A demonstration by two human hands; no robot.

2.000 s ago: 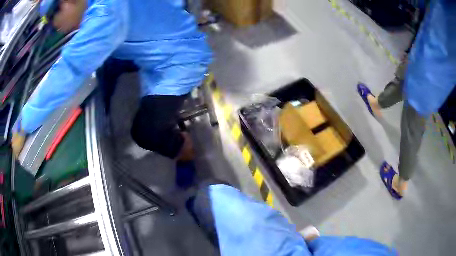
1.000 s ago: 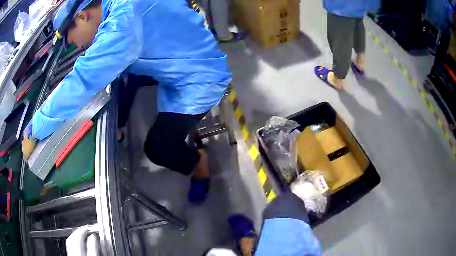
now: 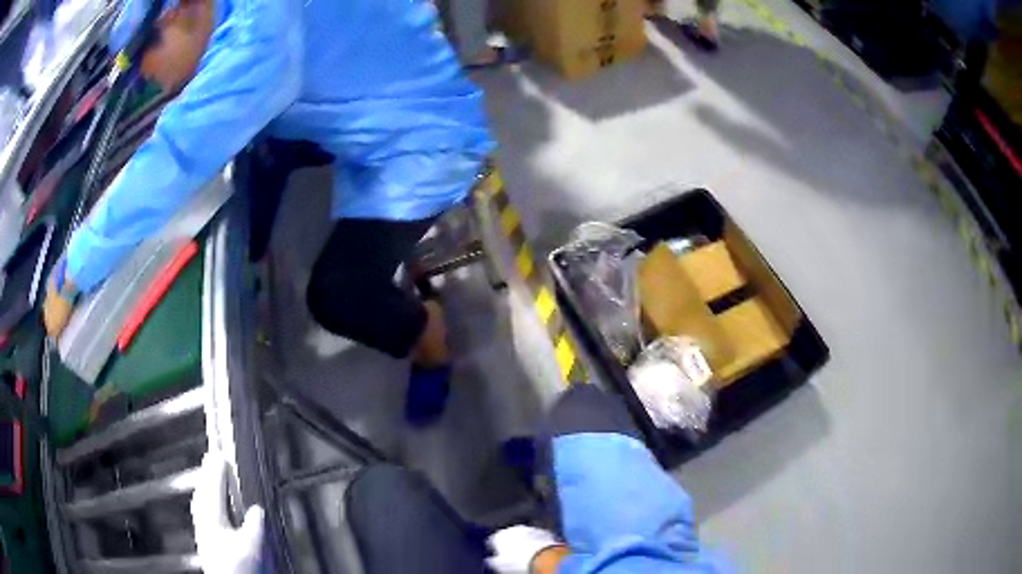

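Note:
My left hand (image 3: 228,527), in a white glove, is at the lower left beside the conveyor's silver rail (image 3: 224,370). Its fingers point up along the rail with the thumb apart; it appears to touch the rail and holds nothing visible. My right hand (image 3: 521,549), also white-gloved, is low at the bottom edge near my dark trouser leg. It is small and blurred, partly cut off, and its finger position is unclear. The silver rollers (image 3: 135,493) lie left of my left hand.
A person in a blue smock (image 3: 370,101) leans over the green-topped bench (image 3: 163,336), hand on a grey panel (image 3: 107,325) beside a red strip (image 3: 157,295). A black tote (image 3: 745,420) with brown boxes and clear bags stands on the floor. A large carton (image 3: 583,39) stands farther back.
My left hand now shows more fully along the rail, and my right hand has come further into view. The person walking at the right has moved away to the top edge.

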